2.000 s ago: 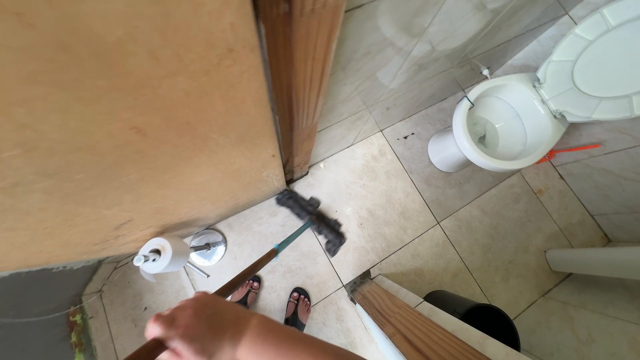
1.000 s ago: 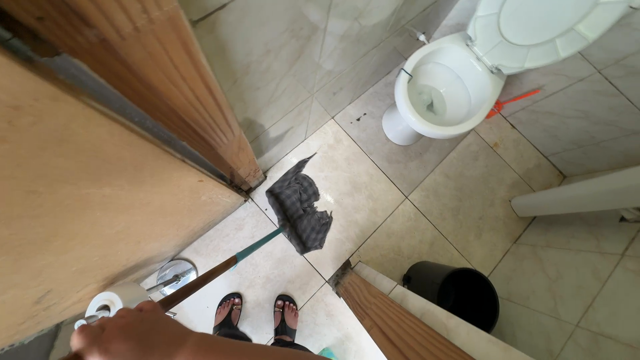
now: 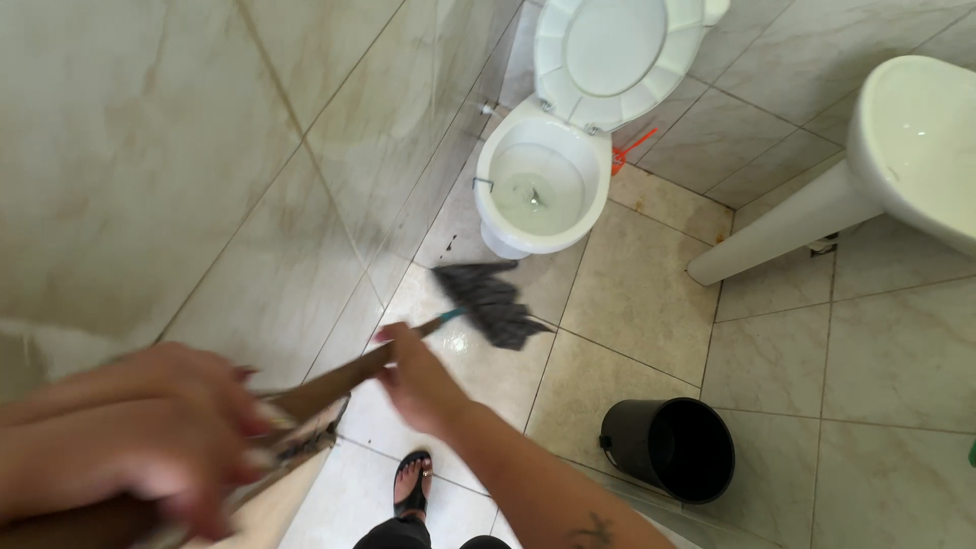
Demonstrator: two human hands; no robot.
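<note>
My left hand (image 3: 164,435), blurred at the lower left, is closed around the upper part of a long wooden handle (image 3: 328,389). Farther down the handle, my right hand (image 3: 419,381) grips it near its teal end. A dark grey cloth (image 3: 492,303) is draped over the head of this floor tool and lies on the tiles just in front of the toilet's base. The cloth hides the head itself. The toilet (image 3: 541,179) has its lid raised.
A black bucket (image 3: 633,438) stands on the floor at the lower right. A white pedestal sink (image 3: 778,221) is at the right. An orange-red plastic item (image 3: 619,160) lies beside the toilet. Tiled wall (image 3: 229,152) fills the left. A sandalled foot (image 3: 412,484) is below.
The cloth-covered head has moved from beside the wooden door frame to in front of the toilet. Both hands now show on the handle, where one showed before. The view has shifted farther into the bathroom.
</note>
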